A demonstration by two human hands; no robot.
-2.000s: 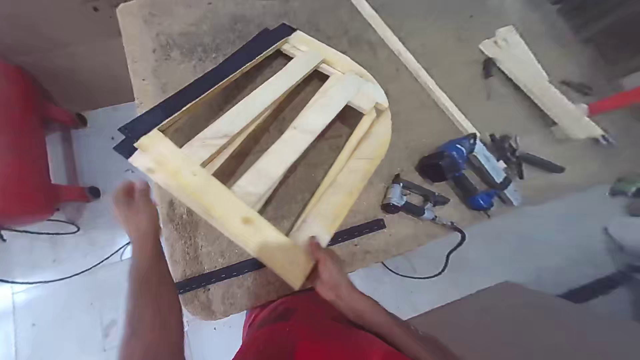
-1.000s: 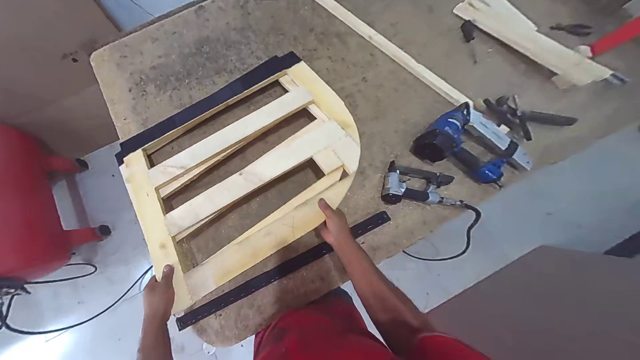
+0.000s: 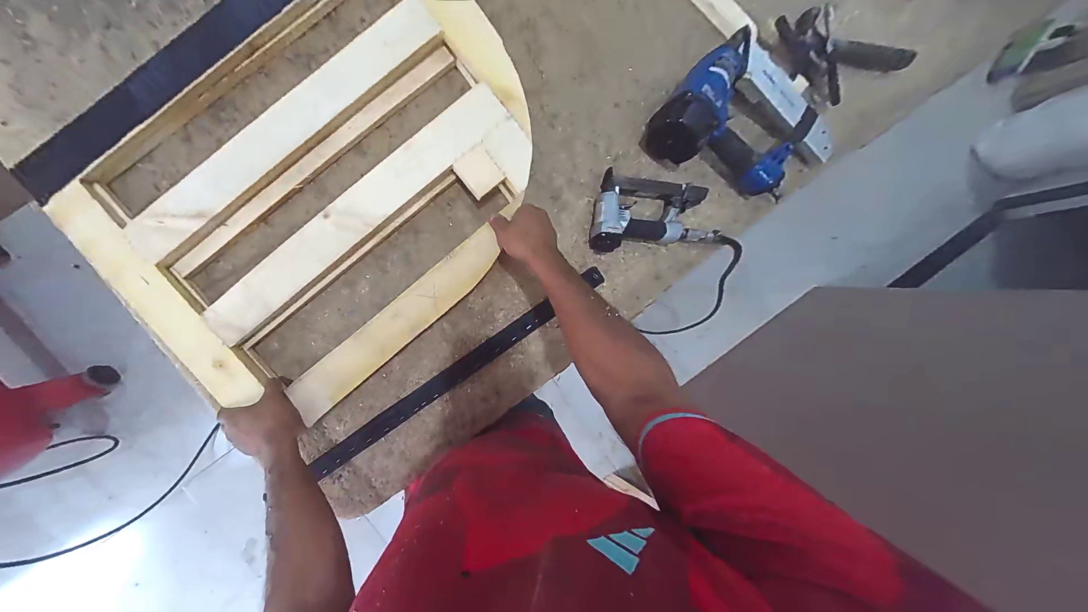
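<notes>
A slatted wooden frame (image 3: 382,204) with one curved end lies on the worktable, over a black strip (image 3: 136,110) along its far side. My left hand (image 3: 265,421) grips its near left corner. At the curved right end, my right hand (image 3: 527,234) holds the edge, thumb on the wood. A small wood block (image 3: 478,172) sits near the end of one slat. Nearer to me, a second black strip (image 3: 459,374) lies along the table, its right end beside my right forearm.
Right of the frame lie a pneumatic stapler (image 3: 642,212) with a black hose, a larger blue nailer (image 3: 722,119) and a dark clamp-like tool (image 3: 829,51). The worktable (image 3: 586,110) bears sawdust. A red object (image 3: 42,416) stands on the floor at left, near a black cable.
My left hand, off the frame two seconds ago, now grips its corner. The frame has been turned and lowered toward the table. My right hand has shifted along the curved side. The view is closer.
</notes>
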